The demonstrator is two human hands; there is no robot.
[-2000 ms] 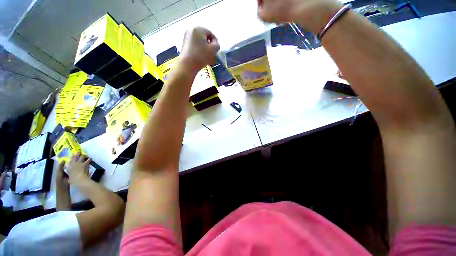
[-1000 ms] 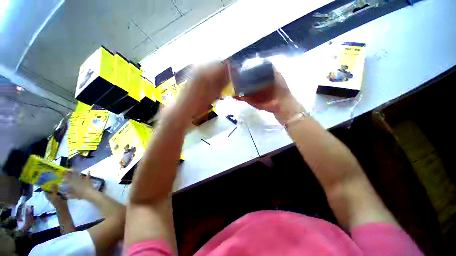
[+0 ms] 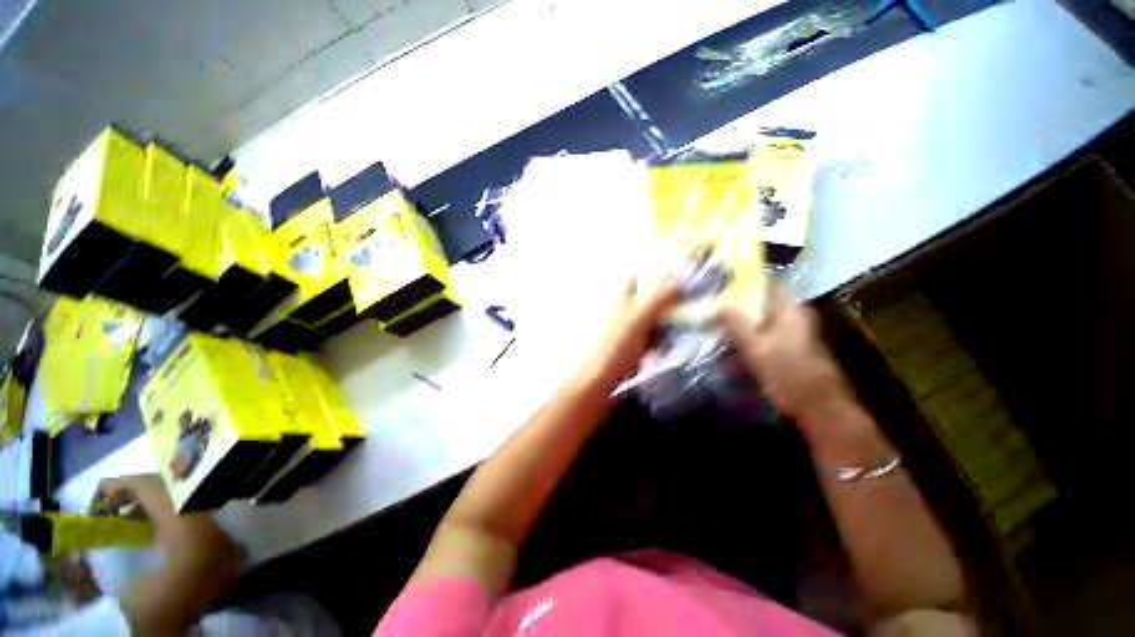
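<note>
A yellow retail box (image 3: 705, 214) is held between both hands above the bench's front edge. A crinkly clear plastic bag (image 3: 703, 373) hangs loose at its near end; how far it covers the box is blurred. My left hand (image 3: 647, 317) grips the near left side of the box. My right hand (image 3: 782, 348) is on its near right side, blurred. Another yellow and white box (image 3: 787, 193) lies just behind it to the right, partly hidden. A shiny white pile of bags (image 3: 566, 212) lies to the left of the held box.
Boxes stand in rows at left (image 3: 224, 404), stacked behind (image 3: 125, 224); two have raised black flaps (image 3: 392, 255). A black loop (image 3: 499, 317) lies on the bench (image 3: 411, 436). A brown carton (image 3: 921, 255) with yellow contents is at lower right. Another person's hand (image 3: 174, 535) is at lower left.
The held box has moved right and nearer the front edge, its yellow face now showing and the bag loose at its near end. The view has shifted right, showing more of the brown carton.
</note>
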